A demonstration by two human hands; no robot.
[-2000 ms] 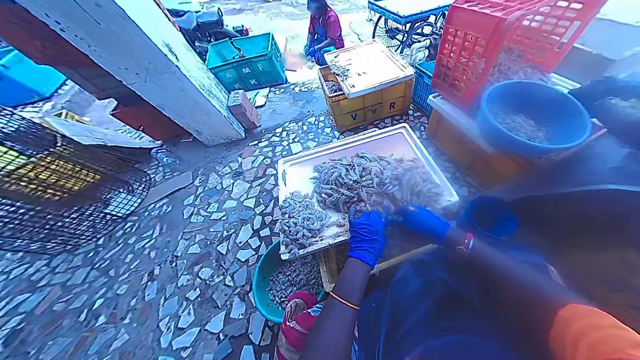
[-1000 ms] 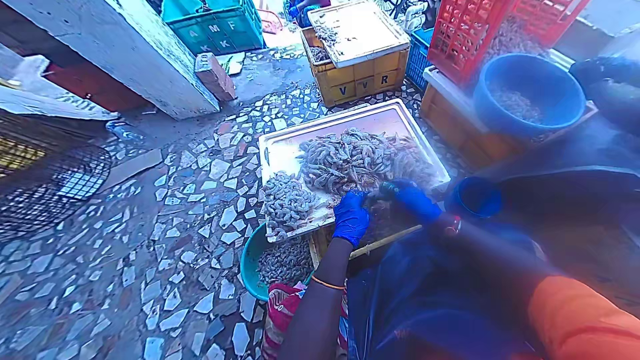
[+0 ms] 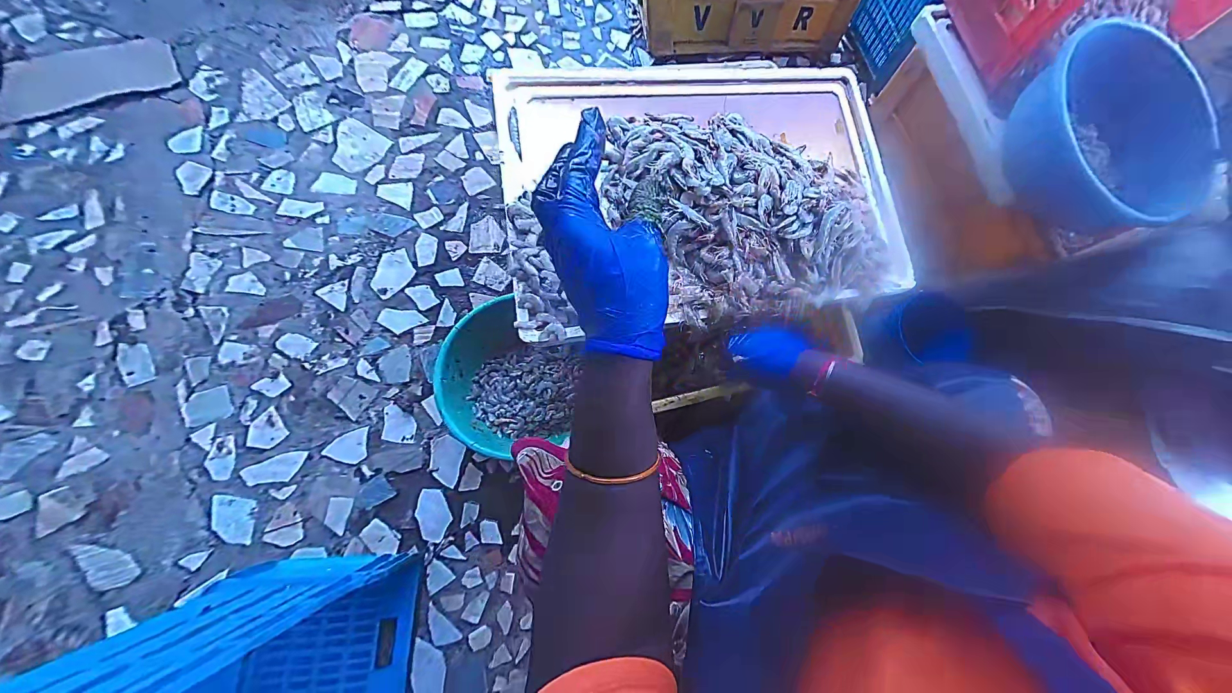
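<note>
Unpeeled shrimp [image 3: 731,192] lie heaped on a white tray [image 3: 693,82], with a smaller pile of paler, seemingly peeled shrimp [image 3: 539,279] along its left side. My left hand [image 3: 611,260], in a blue glove, is over the tray between the two piles, fingers pointing up; a shrimp seems to be at its thumb. My right hand [image 3: 768,354], gloved in blue and blurred, is at the tray's near edge above a dark gap; whether it holds anything is unclear. Below the tray's left corner, a green basin [image 3: 457,385] holds more pale shrimp.
At the right, a blue tub [image 3: 1049,144] stands beside a yellow crate [image 3: 948,173] and a red crate [image 3: 1006,38]. Behind the tray is another yellow crate [image 3: 751,29]. A blue plastic crate [image 3: 327,635] is at the lower left, on the stone-chip floor [image 3: 289,366].
My left hand has moved from the tray's near edge to over the left side of the tray. My right hand is lower, at the near edge. The view has tilted down.
</note>
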